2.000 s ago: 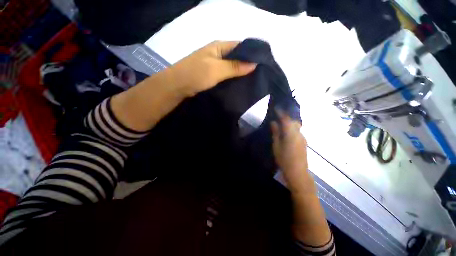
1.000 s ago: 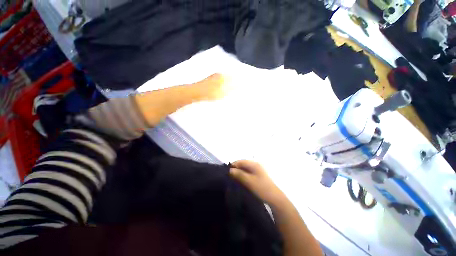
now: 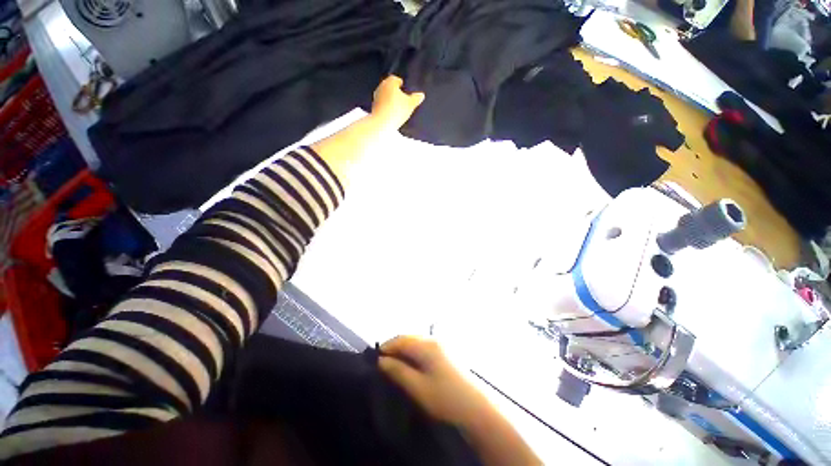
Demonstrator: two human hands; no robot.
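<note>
My left hand (image 3: 396, 105) reaches across the white table (image 3: 410, 218) and touches the near edge of a spread of black garments (image 3: 273, 91). Thumb and fingers are around the cloth edge; how firmly they grip is hard to tell. My right hand (image 3: 421, 369) is at the table's near edge and pinches the edge of a black garment (image 3: 319, 400), which hangs over the edge onto my lap. The white sewing machine (image 3: 629, 264) with a blue stripe stands right of my hands. Its needle area is washed out by glare.
Red crates (image 3: 36, 282) with cloth stand at the left. Scissors (image 3: 94, 91) lie at the far left, another pair (image 3: 638, 35) at the far right. Black cut pieces (image 3: 629, 136) lie behind the machine on a brown surface (image 3: 729, 182). A measuring scale (image 3: 305, 319) runs along the near edge.
Both hands were at the black garment; it was then lowered to my lap in the right hand. My left hand has moved forward to the far garments. The view has shifted.
</note>
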